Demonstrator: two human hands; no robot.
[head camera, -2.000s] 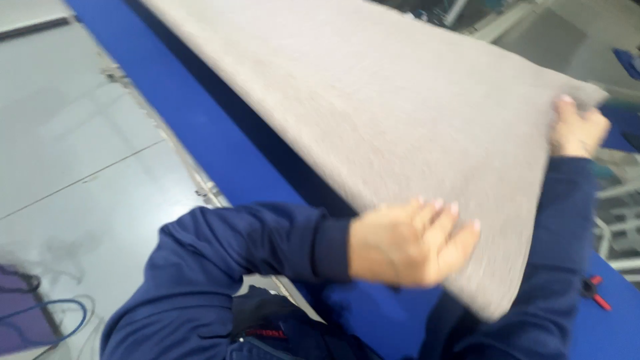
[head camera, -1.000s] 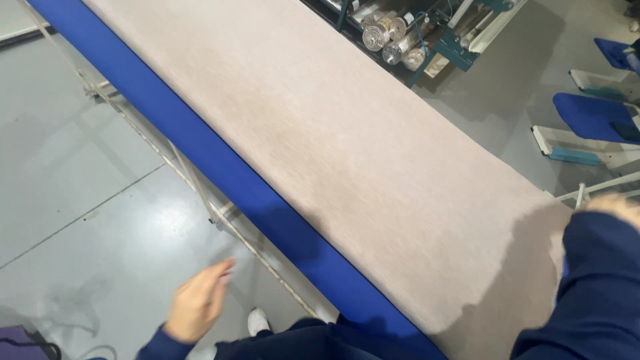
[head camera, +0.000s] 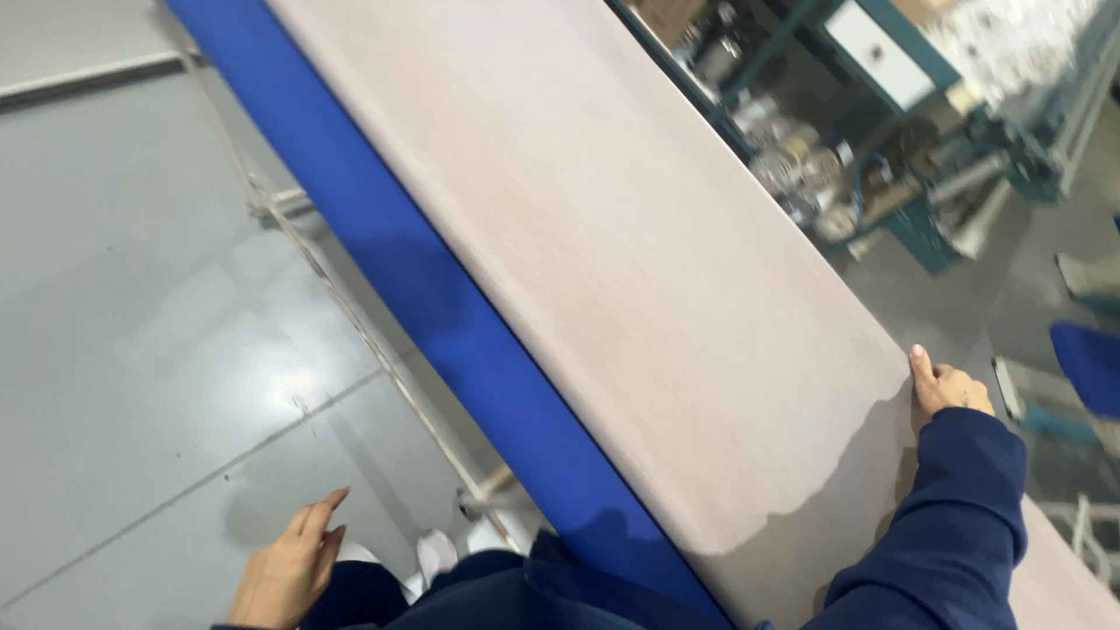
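Note:
A long board with a padded blue cover (head camera: 394, 271) runs diagonally through the view. Over it lies a beige fabric piece (head camera: 612, 219), fairly smooth, with a blue strip uncovered along its left side. My right hand (head camera: 952, 389) rests at the fabric's far right edge, thumb on top and fingers curled at the rim; whether they pinch the cloth is hidden. My left hand (head camera: 293, 560) hangs over the floor at the lower left, away from the fabric, its fingers apart and nothing in it.
A pale metal frame (head camera: 350, 315) runs beneath the board's left side. Beyond the right edge stands a green metal rack (head camera: 927, 227) holding spools and a white-fronted drawer (head camera: 878, 54). Another blue padded board (head camera: 1085, 363) is at the far right. Shoes (head camera: 436, 551) show at the bottom.
Two seconds ago both hands were at the fabric, whose near end was raised; now it lies along the board. My left hand has come off it. The view has shifted.

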